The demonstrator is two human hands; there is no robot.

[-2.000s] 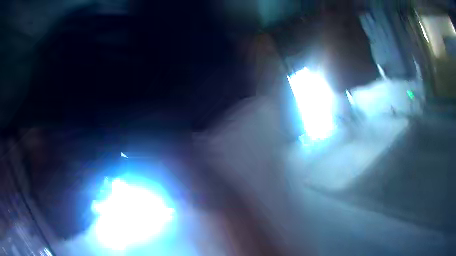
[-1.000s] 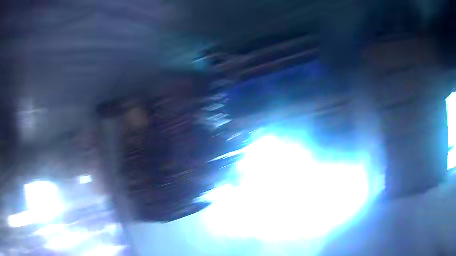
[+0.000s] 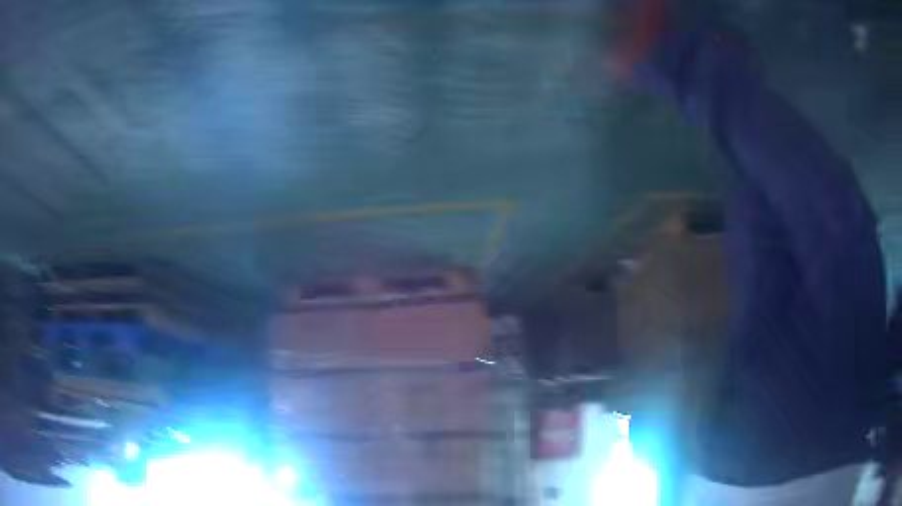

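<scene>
Neither of my hands can be made out. The view is blurred and looks upside down, with the floor at the top. Nearest in front is a tall pale pinkish stacked load (image 3: 386, 395), crossed by dark bands, with a pallet-like edge at its upper end. On the right is a large dark navy clothed shape (image 3: 801, 267), perhaps another person's leg, with a blurred orange-red patch (image 3: 641, 35) at its narrow end.
Green-grey floor (image 3: 346, 119) fills the upper part, with yellow tape (image 3: 396, 211) across it. Blue items (image 3: 109, 341) are stacked at left. A brown box-like shape (image 3: 673, 296) stands beside the navy shape. A small red panel (image 3: 556, 432) and bright glare show low down.
The view has swung. The floor, yellow tape, pale load and navy shape now show, the blue items are farther left, and the large glare is lower left.
</scene>
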